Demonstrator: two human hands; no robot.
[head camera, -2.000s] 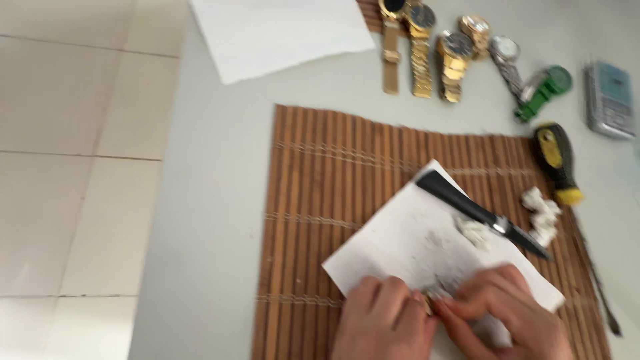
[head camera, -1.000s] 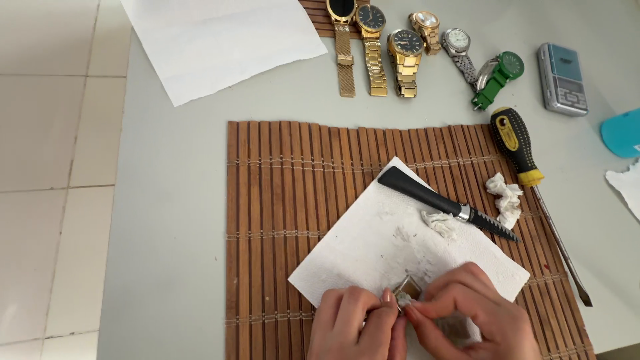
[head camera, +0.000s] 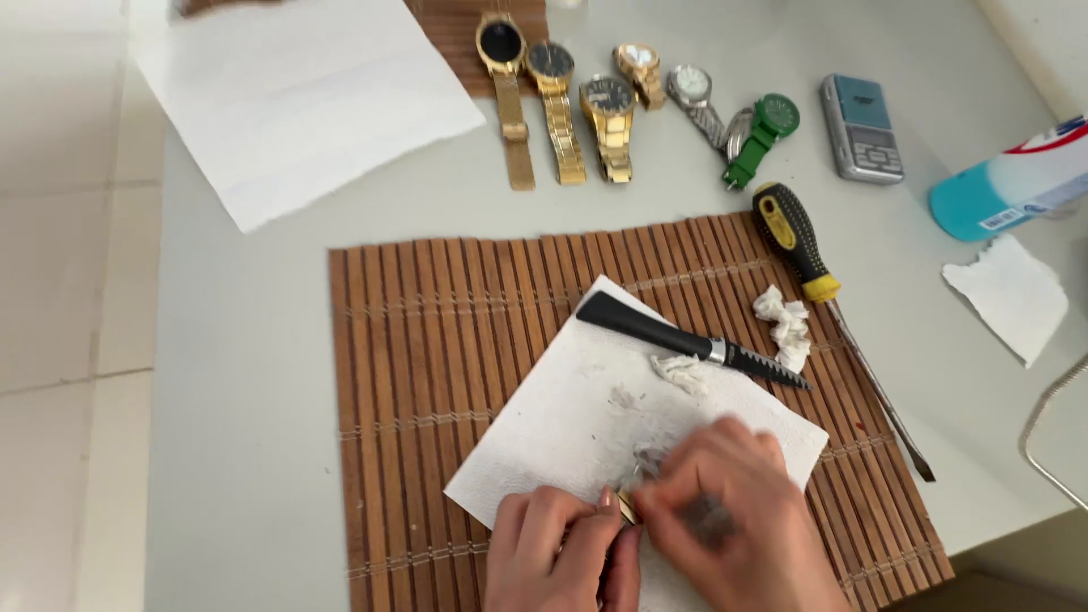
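Observation:
My left hand pinches a small gold-coloured metal piece, perhaps part of a watch, between thumb and fingers. My right hand is blurred, its fingertips at the piece's right side; whether it grips anything is hidden. Both are over a smudged white paper towel on a brown bamboo mat. Just beyond the fingers lies a greyish crumpled bit. A black-handled knife with a serrated-looking blade rests across the towel's far part, beside a crumpled tissue.
A yellow-black flat screwdriver lies along the mat's right side, near twisted tissue. Beyond the mat are several gold watches, a silver one, a green one, a pocket scale, a blue-white bottle and a paper sheet.
My right hand's fingers have shifted slightly off the small piece, which my left hand still pinches. The view has moved, showing more of the bottle and torn tissue at right.

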